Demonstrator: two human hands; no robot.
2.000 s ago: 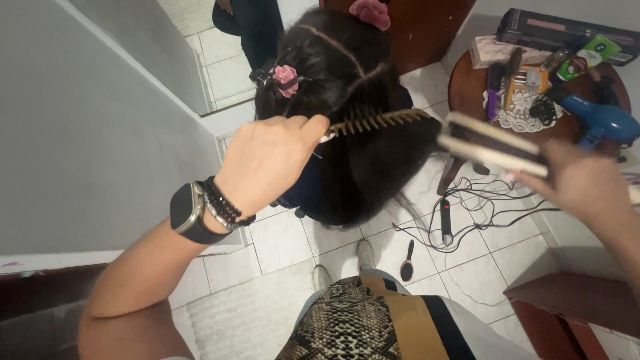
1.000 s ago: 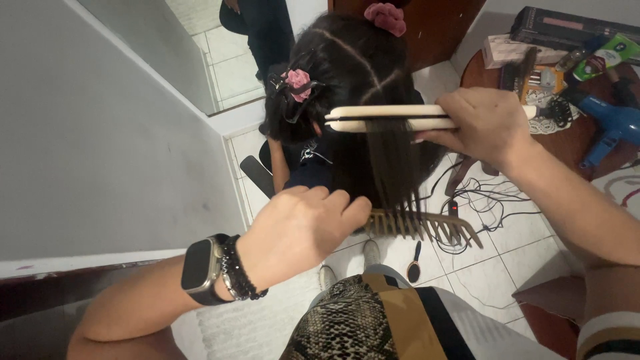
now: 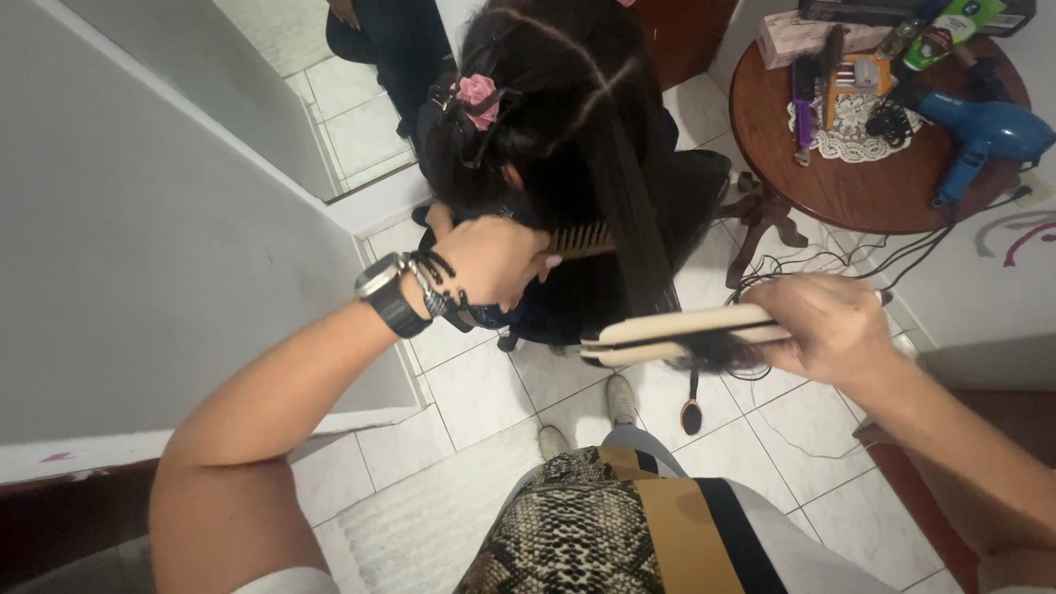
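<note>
A seated person's long dark hair (image 3: pixel 635 190) hangs over the back, parted in lines on the crown. My left hand (image 3: pixel 493 257), with a watch and bracelets on the wrist, holds a wide-toothed comb (image 3: pixel 582 241) beside the hair at back height. My right hand (image 3: pixel 825 326) grips a cream hair straightener (image 3: pixel 685 323) near the lower end of a straight lock, and dark hair ends show at its plates. A pink flower hair clip (image 3: pixel 478 102) sits on the gathered hair at the left of the head.
At the right a round wooden table (image 3: pixel 833 198) carries a blue hair dryer (image 3: pixel 990 132), a purple-handled brush (image 3: pixel 802 107), a lace doily and boxes. Cables (image 3: pixel 874 256) trail beneath it. An oval hairbrush (image 3: pixel 691 415) lies on the tiled floor. A grey wall (image 3: pixel 157 231) stands at left.
The straightener in my right hand has moved down along the lock from near the head since a second ago. My left hand and the comb are now at the left of the lock, no longer below it.
</note>
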